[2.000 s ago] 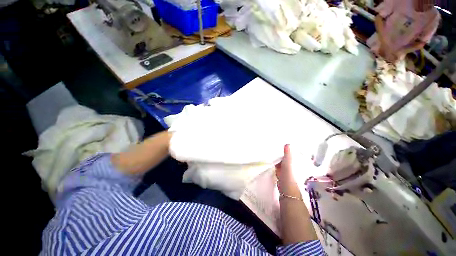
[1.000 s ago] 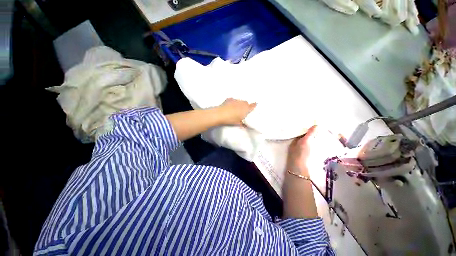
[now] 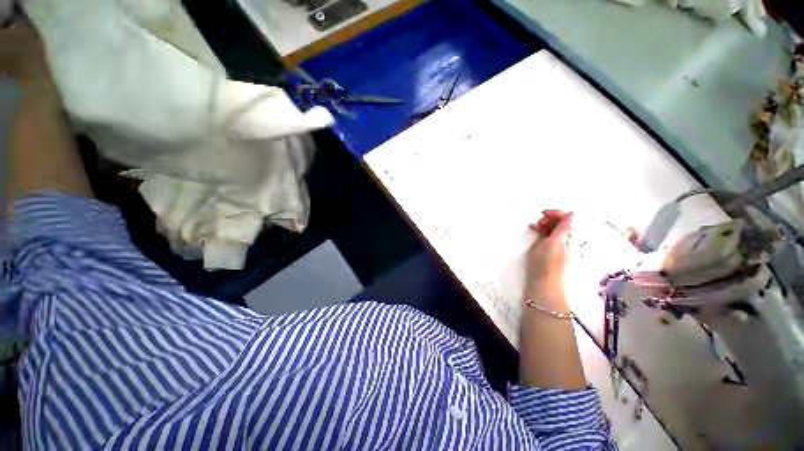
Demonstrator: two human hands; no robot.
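Observation:
The white garment piece (image 3: 150, 97) is off the table at the upper left, blurred, above and partly over the crumpled cream heap (image 3: 234, 207). My left forearm runs up the left edge beside the cloth; the hand is cut off or lost in blur there, so its grip cannot be seen. My right hand (image 3: 551, 233) rests on the white machine table (image 3: 476, 167), left of the needle area, fingers loosely curled, with nothing seen in it. The cream sewing machine head (image 3: 705, 352) is at the lower right, its needle area in strong glare.
Dark-handled shears (image 3: 353, 97) and a smaller dark tool (image 3: 445, 95) lie in the blue tray (image 3: 397, 57) beyond the table's left end. A lamp (image 3: 661, 227) on a grey arm is near the machine head. A grey-green bench (image 3: 652, 97) runs behind. A pale stool top (image 3: 304, 280) shows below the heap.
The white garment piece has gone from the table to the upper left, and my left arm has swung left with it. My right hand stays by the needle area, no longer at the cloth.

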